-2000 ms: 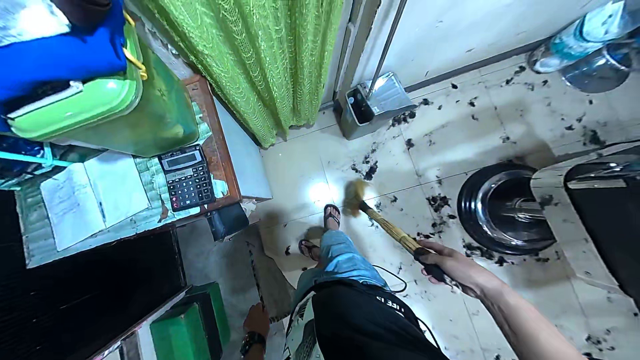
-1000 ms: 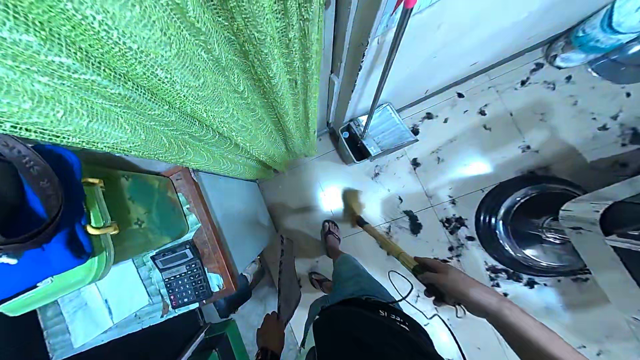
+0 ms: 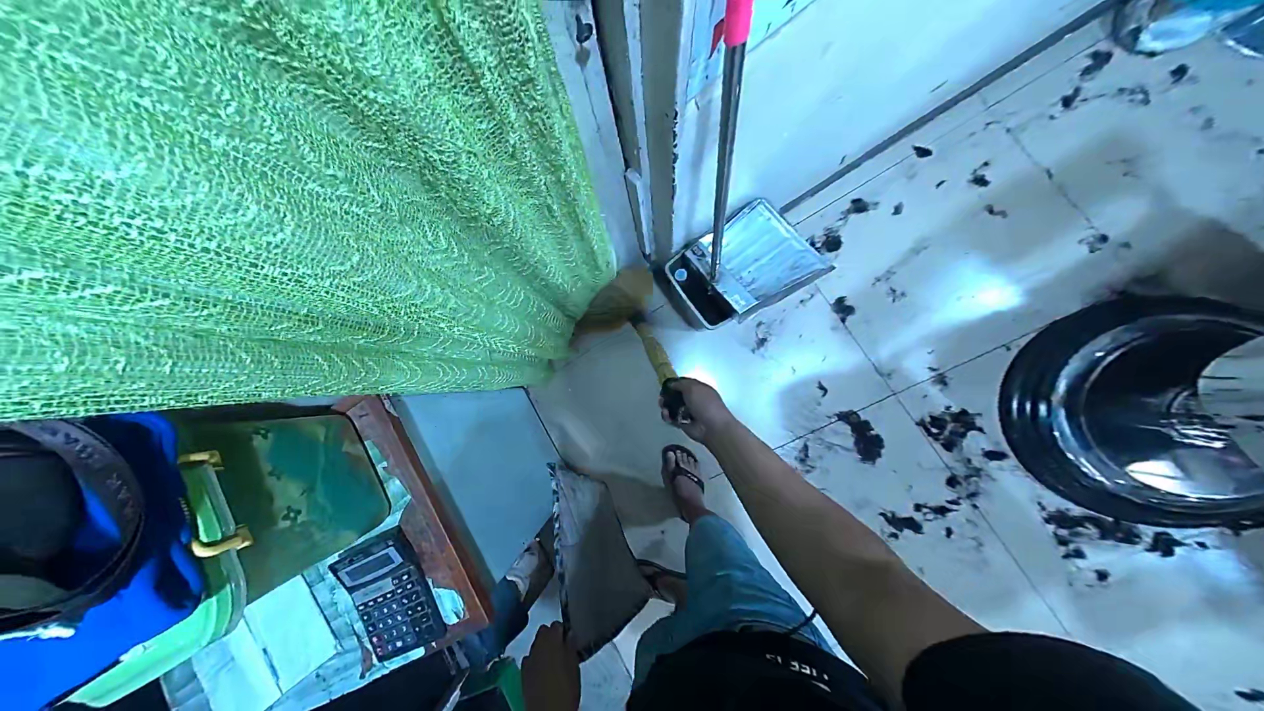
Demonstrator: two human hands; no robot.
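My right hand (image 3: 694,407) grips the dark end of a short broom's handle. The broom's tan bristles (image 3: 617,301) meet the floor at the hem of the green curtain (image 3: 296,217), left of a lidded dustpan (image 3: 755,262) that has a long metal handle. At the bottom, my left hand (image 3: 551,671) is at the edge of a dark flat mat or board (image 3: 595,558); the fingers are partly hidden, and whether they hold it I cannot tell. Tufts of dark hair (image 3: 950,427) lie scattered over the tiles on the right.
A round chrome and black chair base (image 3: 1145,415) stands at right. At left, a wooden table (image 3: 425,513) bears a calculator (image 3: 390,597), papers, a green plastic box (image 3: 286,494) and a blue bag. A person's foot (image 3: 530,568) shows beside the table. A wall runs behind the dustpan.
My right hand has moved the broom away from the haired tiles, up and left to the curtain's hem. The view has shifted, so the curtain fills more of it.
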